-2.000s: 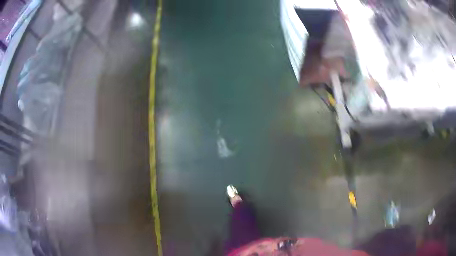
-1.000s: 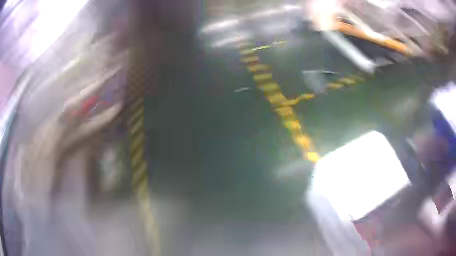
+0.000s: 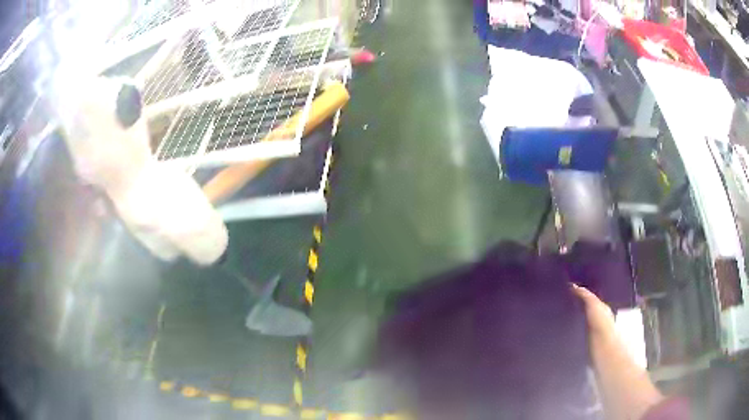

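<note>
A dark purple cloth (image 3: 493, 336) fills the lower middle and is blurred, so its type cannot be told. My right hand (image 3: 604, 336) comes up from the lower right, with a purple sleeve at the bottom edge. Its fingers are at the cloth's right edge and hold it, partly hidden by the cloth. My left hand is not in view.
White mesh racks (image 3: 246, 90) and an orange-yellow bar (image 3: 320, 107) stand left, beside a blurred pale figure (image 3: 156, 197). Black-yellow tape (image 3: 310, 279) crosses the green floor. A blue object (image 3: 558, 153), a white table (image 3: 690, 115) and a red item (image 3: 665, 45) are right.
The view has swung to another part of the floor. The dark purple cloth and my right hand have come into view. The bright white block seen earlier at the lower right is gone.
</note>
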